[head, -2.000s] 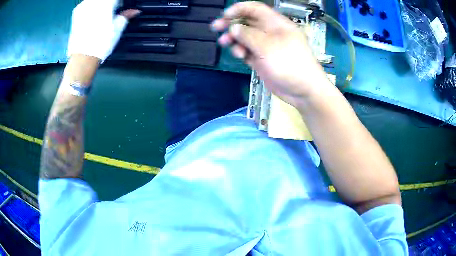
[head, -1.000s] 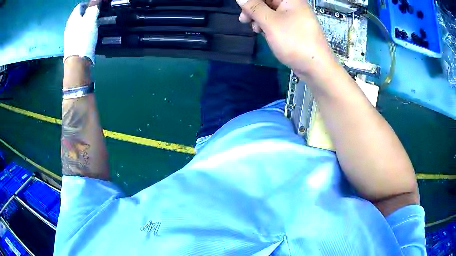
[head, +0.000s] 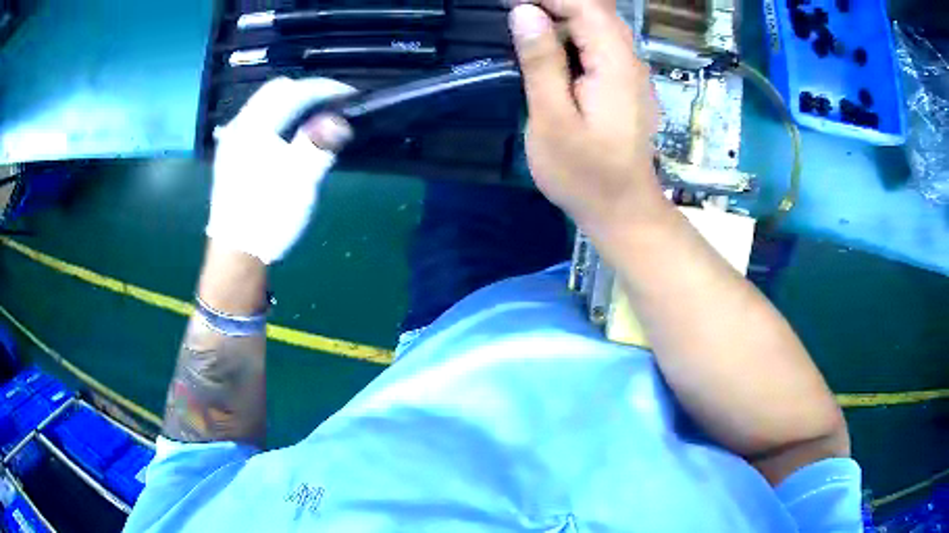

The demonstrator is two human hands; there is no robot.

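A black rod-shaped product is held slanting above the black ribbed tray, its right end higher. My left hand, in a white glove, grips its left end. My bare right hand is at its right end with fingers closed around it; the fingers hide that end. Two more black rods with silver left ends lie in parallel rows in the tray. The scuffed metal fixture stands right of my right hand, partly behind it.
A blue parts bin with small black round parts stands at the right. Clear plastic bag lies beyond it. A yellowish hose curves beside the fixture. A cream pad is at the fixture's near end. Blue crates are at the lower left.
A rod from the tray's near side is now lifted between both hands. My left hand has moved right and nearer to me. The right hand has closed at the rod's right end.
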